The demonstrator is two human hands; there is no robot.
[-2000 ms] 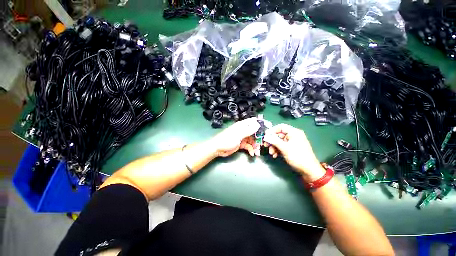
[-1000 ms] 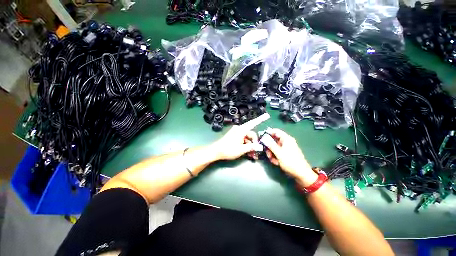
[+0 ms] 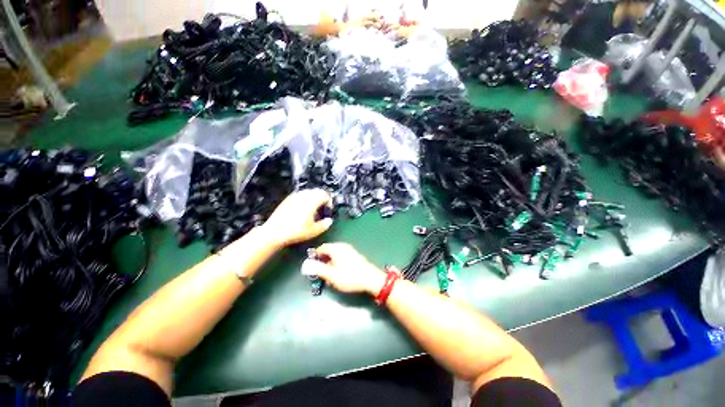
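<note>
My left hand [image 3: 299,218] is at the near edge of the loose black parts, with a small dark part [image 3: 324,211] at its fingertips, blurred and partly hidden. My right hand [image 3: 346,269] is nearer to me and slightly right, closed on a small circuit board [image 3: 315,284]. Its green end points down below the fingers, with a silvery and dark piece above. Black housing shells [image 3: 208,208] lie in the left open bag [image 3: 168,184]. Shinier dark parts [image 3: 374,191] lie in the right bag [image 3: 385,143].
Black cable piles lie at left [image 3: 56,246], at right [image 3: 493,159] and at the back [image 3: 230,60]. Green board ends [image 3: 443,275] stick out of the right pile. A blue stool [image 3: 660,330] stands beyond the curved edge of the green table [image 3: 350,342].
The view has swung right and up. My hands, together before, are now apart. My left hand has moved to the parts heap; my right hand stays nearer me with the board.
</note>
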